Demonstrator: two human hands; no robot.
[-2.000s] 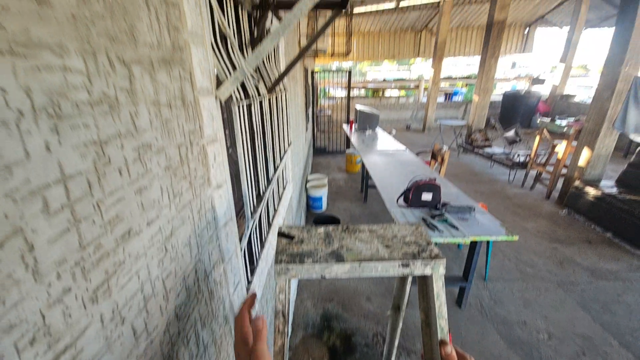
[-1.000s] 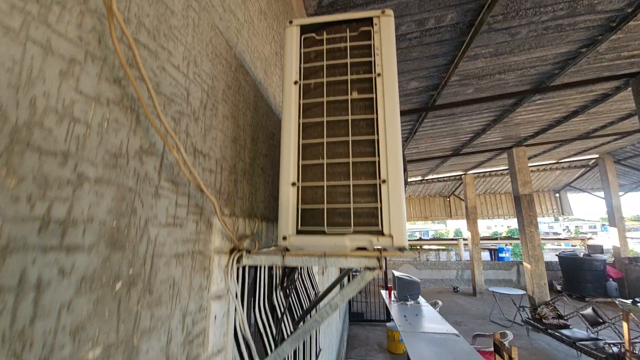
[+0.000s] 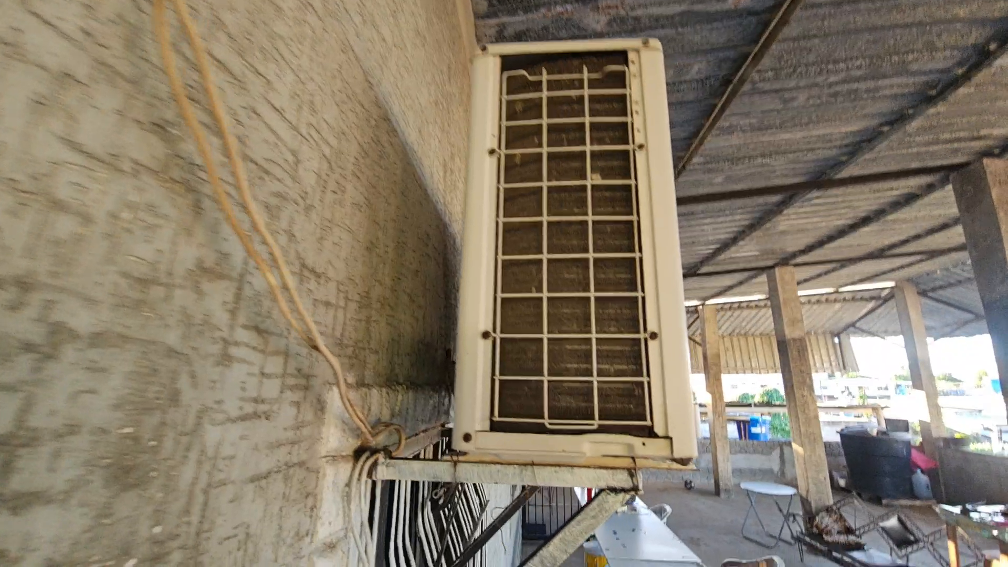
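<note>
Neither of my hands shows in the head view now. The outdoor unit of an air conditioner [image 3: 665,260] fills the middle, its side turned to me, with a pale wire grille [image 3: 568,296] over dark fins. It rests on a metal wall bracket [image 3: 504,472], whose diagonal brace [image 3: 579,528] runs down to the left. Two beige cables [image 3: 260,260] hang along the rough wall [image 3: 197,354] and meet in a loop at the bracket's left end. Below the bracket stand the pale bars of a window grille [image 3: 425,524].
A long white table [image 3: 642,539] stands below, behind the bracket. Concrete pillars [image 3: 797,386] hold a corrugated roof [image 3: 858,94] at the right. Farther back are a round folding table [image 3: 768,489], a large black tank [image 3: 876,465] and metal frames on the floor.
The view has tilted up strongly from two seconds ago. Both hands and the top of the stepladder, seen then, have left the frame. The air conditioner unit now looks larger in view.
</note>
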